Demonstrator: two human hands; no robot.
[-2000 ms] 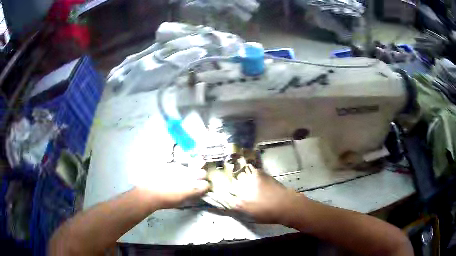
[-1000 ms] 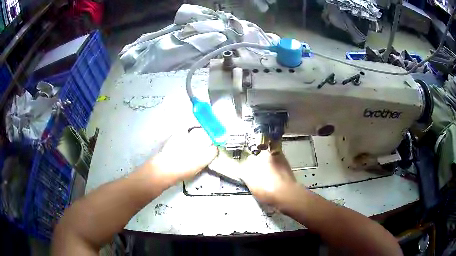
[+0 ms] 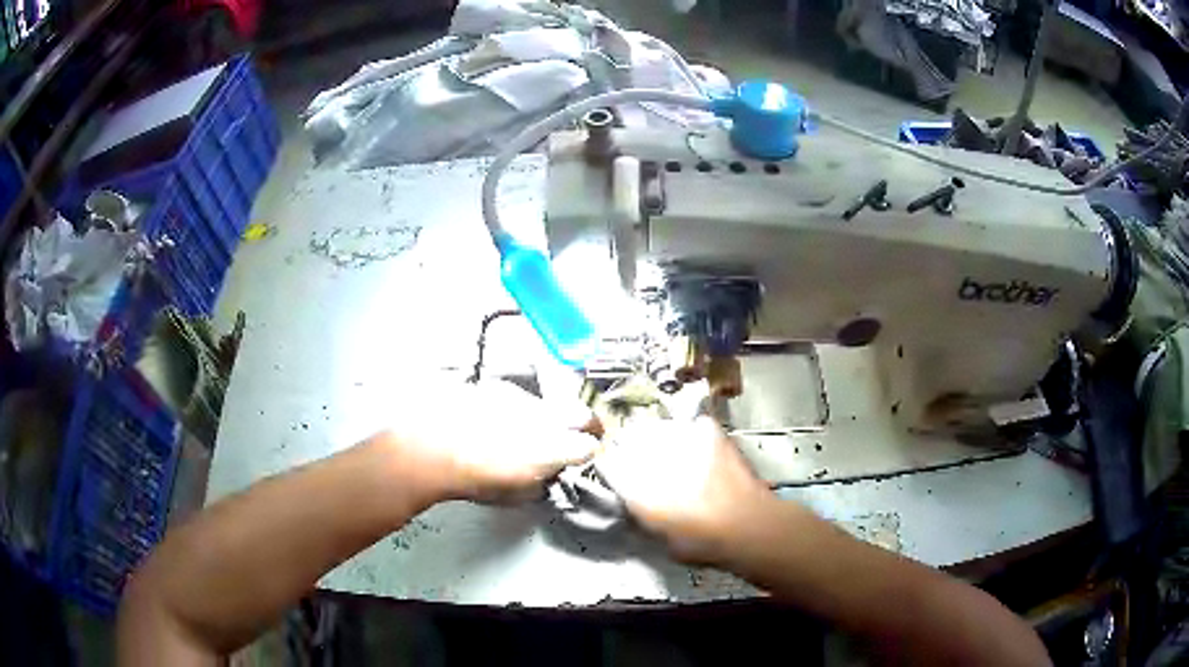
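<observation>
A small pale khaki garment piece (image 3: 589,499) is bunched between my hands, just in front of the needle area of the off-white sewing machine (image 3: 848,274). My left hand (image 3: 502,437) grips its left side, and the fingertips are washed out by the lamp. My right hand (image 3: 678,476) holds its right side, with fingertips beside the presser foot area and the brass-coloured parts (image 3: 717,371). The blue lamp head (image 3: 548,306) hangs just left of the needle. The needle tip and the cloth edge under it are lost in glare.
A whitish cloth pile (image 3: 456,91) lies behind the chipped white table (image 3: 313,326). Blue crates (image 3: 196,183) with cloth pieces stand at the left. A khaki bundle (image 3: 183,371) stands by the table's left edge. The black handwheel (image 3: 1115,274) is at the right end.
Compared with a second ago, my left hand has moved slightly down and right, closer to my right hand. The cloth, flatter before, is now bunched and folded between them.
</observation>
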